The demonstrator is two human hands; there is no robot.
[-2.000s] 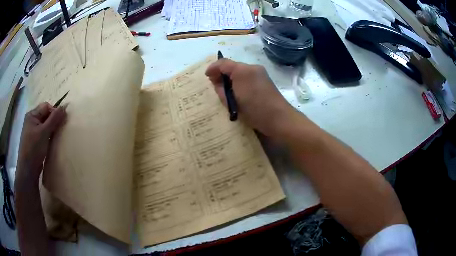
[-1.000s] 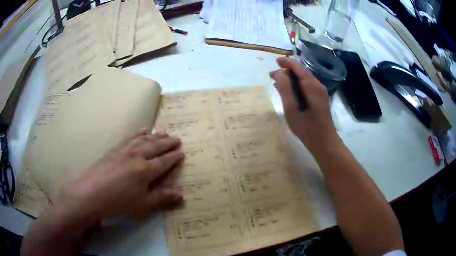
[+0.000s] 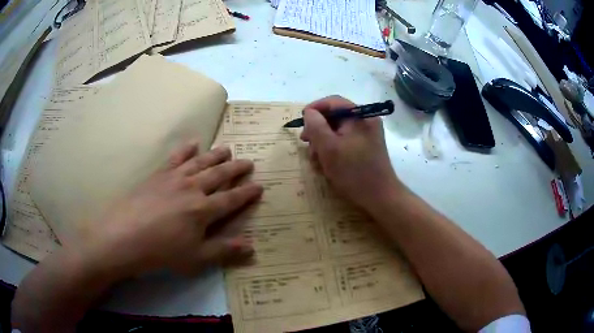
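Note:
A tan printed ticket sheet point(image 3: 279, 284) with two columns of ruled boxes lies in front of me. My right hand point(image 3: 348, 146) holds a black pen point(image 3: 361, 111), its tip at the top left box of the sheet. The hand hides part of the right column. My left hand point(image 3: 189, 208) lies flat with fingers spread, its fingertips on the sheet's left side and the rest over a plain kraft paper piece point(image 3: 124, 130). The left hand is slightly blurred and holds nothing.
Other printed kraft sheets point(image 3: 107, 39) overlap at the upper left. A notepad point(image 3: 329, 23) lies at the top centre. To the right are a dark round container point(image 3: 423, 81), a mobile phone point(image 3: 470, 107), a clear glass point(image 3: 451, 23), a black stapler point(image 3: 526, 117) and a red-and-white item point(image 3: 559, 197).
My left hand has let go of the plain paper's left edge and now lies flat. My right hand moved off to the right, then back onto the sheet, bringing the pen tip to the top left box.

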